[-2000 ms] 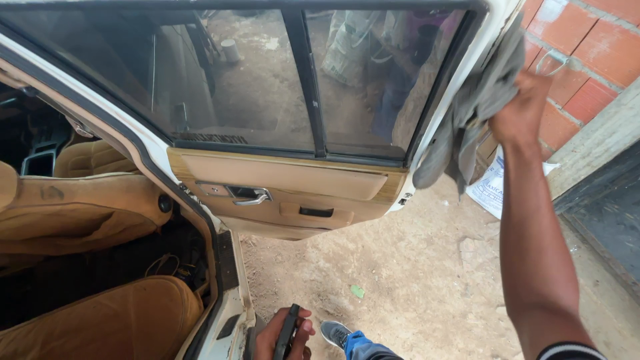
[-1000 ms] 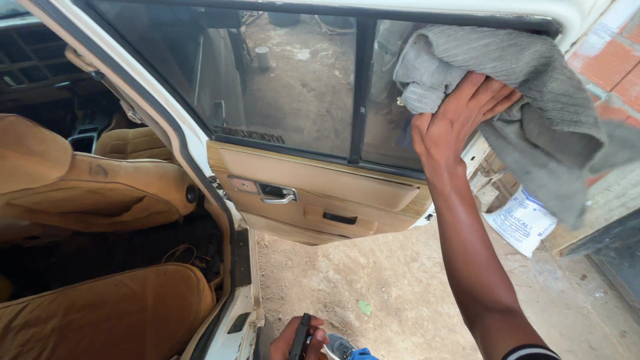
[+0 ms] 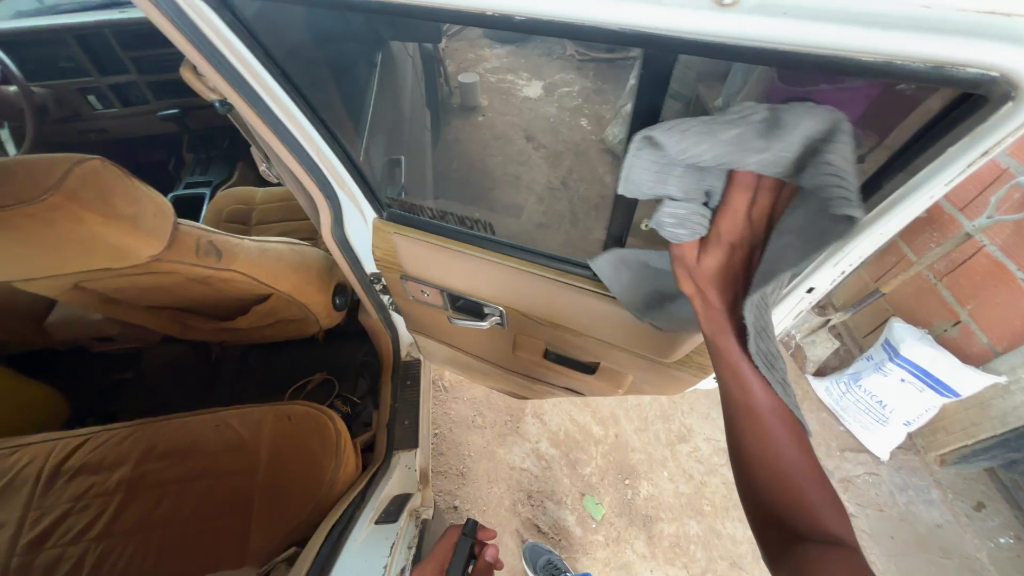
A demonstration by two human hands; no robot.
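Observation:
A grey ribbed cloth (image 3: 784,132) lies bunched against the small rear pane of the open car door's window (image 3: 536,136). My right hand (image 3: 732,240) presses on it, with folds draped over the fingers and down beside my forearm. Low in the view, my left hand (image 3: 460,552) is closed around a small black object (image 3: 463,548), whose kind I cannot tell. Below the glass, the tan door panel (image 3: 544,320) carries a chrome inner handle (image 3: 480,318) and a dark pull recess (image 3: 571,362).
Brown fabric car seats (image 3: 176,480) fill the left side, behind the white door frame (image 3: 376,488). At right, a white printed sack (image 3: 900,388) leans by a brick wall (image 3: 984,272). A shoe (image 3: 546,560) stands on the dirt ground (image 3: 560,456), near a green leaf (image 3: 594,507).
My right hand has moved the cloth from the door's outer edge leftward onto the rear window pane. My left hand still grips the black object.

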